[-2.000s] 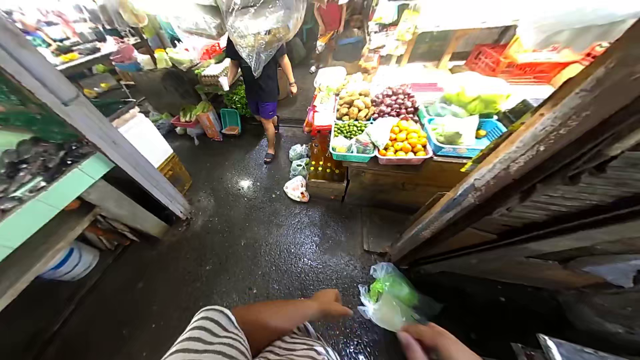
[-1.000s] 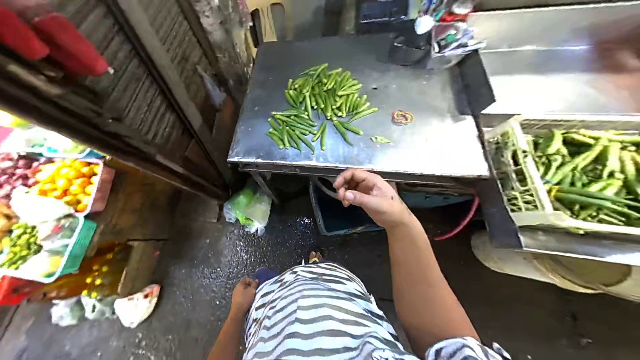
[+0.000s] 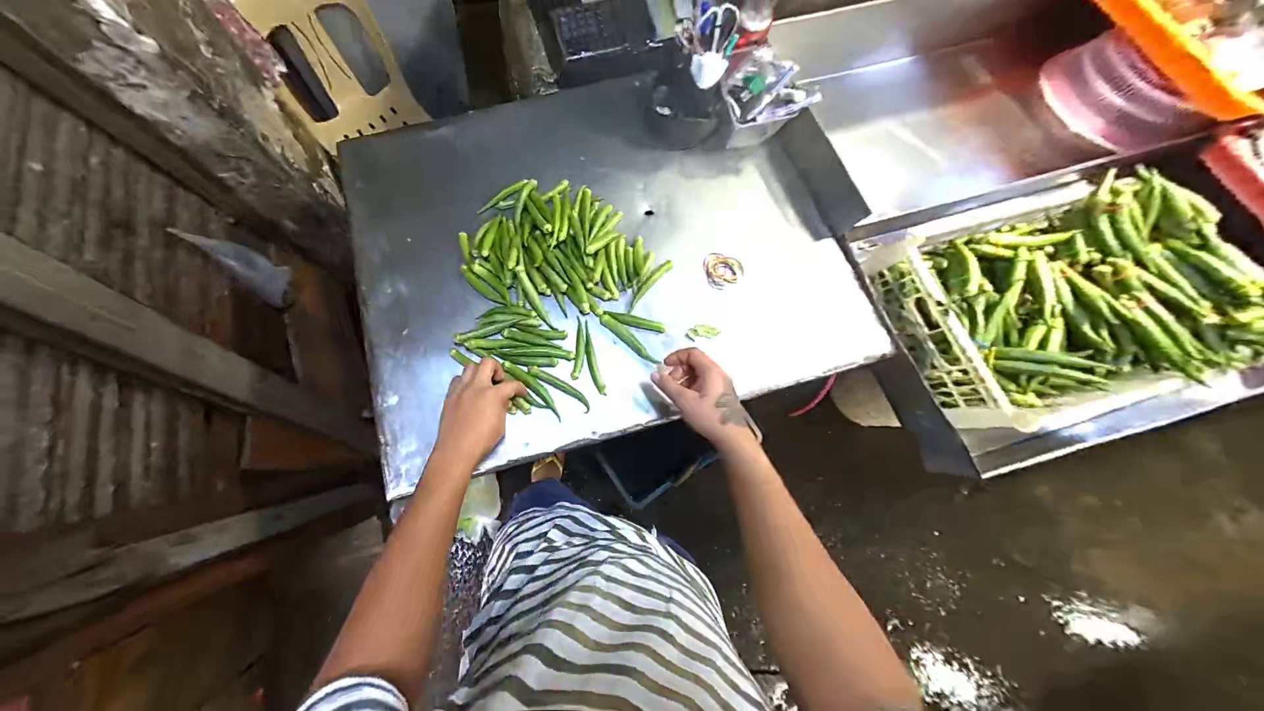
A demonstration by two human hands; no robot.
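Observation:
A heap of loose okra pods (image 3: 553, 247) lies on a metal-topped table (image 3: 415, 207). Nearer the front edge, a smaller group of okra (image 3: 518, 336) lies beside the heap. My left hand (image 3: 479, 403) rests on the pods at that group's lower end, fingers bent; whether it grips any is unclear. My right hand (image 3: 699, 390) is at the table's front edge, thumb and fingertips close together, near the tip of a single pod; whether something small is between them cannot be told. Rubber bands (image 3: 723, 270) and a small green scrap (image 3: 702, 332) lie right of the okra.
A white plastic crate (image 3: 963, 336) of bundled okra (image 3: 1126, 267) stands at the right. A dark holder (image 3: 681, 114) with scissors and a clear container (image 3: 760, 99) stand at the table's back. A beige plastic chair (image 3: 346, 59) is behind, a wooden wall (image 3: 109, 326) at left, a bin (image 3: 642, 464) below.
The view has turned from the market aisle to the table. The plastic bag of green produce, earlier at my right hand, has left it. My left hand has come up from my side onto the okra.

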